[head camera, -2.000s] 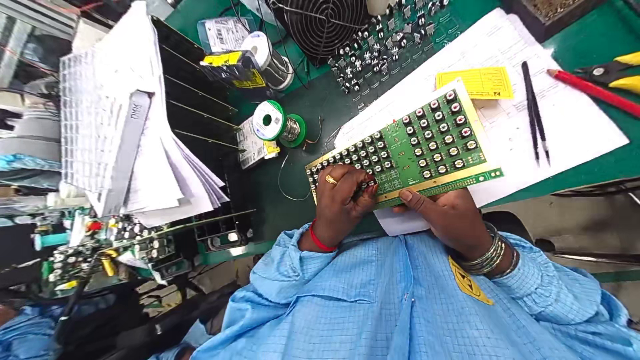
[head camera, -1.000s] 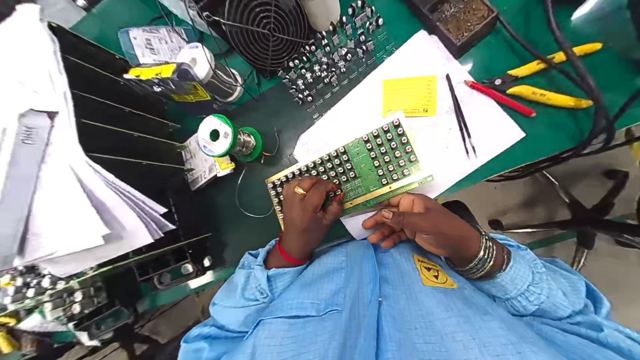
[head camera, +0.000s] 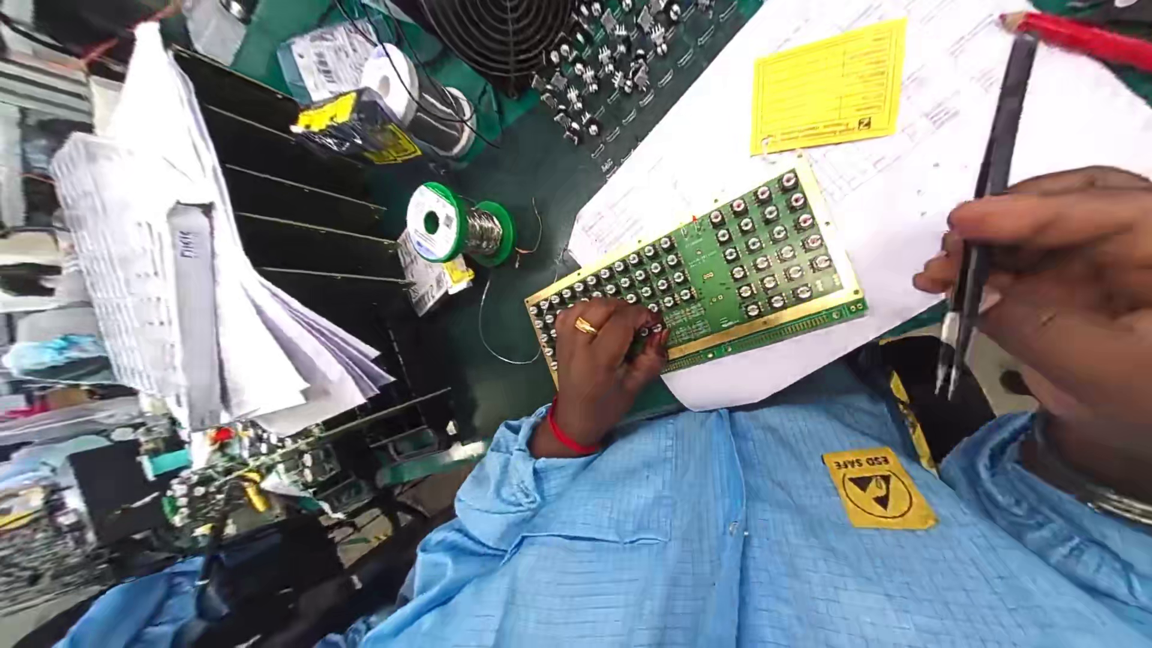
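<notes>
A green printed circuit board (head camera: 720, 270) with rows of round black components lies tilted on printed white sheets and the dark green mat. My left hand (head camera: 603, 351), with a ring and a red wrist thread, rests on the board's near left part, its thumb and fingertips pinched together at the components. Whether a small part is between those fingertips cannot be made out. At the right, my right hand (head camera: 1062, 261) holds black tweezers (head camera: 990, 180) between thumb and fingers, tips pointing down toward my body, clear of the board.
A yellow printed card (head camera: 828, 85) and a red-handled tool (head camera: 1089, 38) lie on the sheets. Solder spools (head camera: 481, 232) stand left of the board, near a black fan grille (head camera: 504, 31). Loose electronic components (head camera: 612, 63) stand behind. Papers (head camera: 243, 315) hang over a black rack at left.
My right hand has left the board's near edge and moved right; it now holds the tweezers, which lay on the sheets before. My left hand stays at the board. The view has shifted.
</notes>
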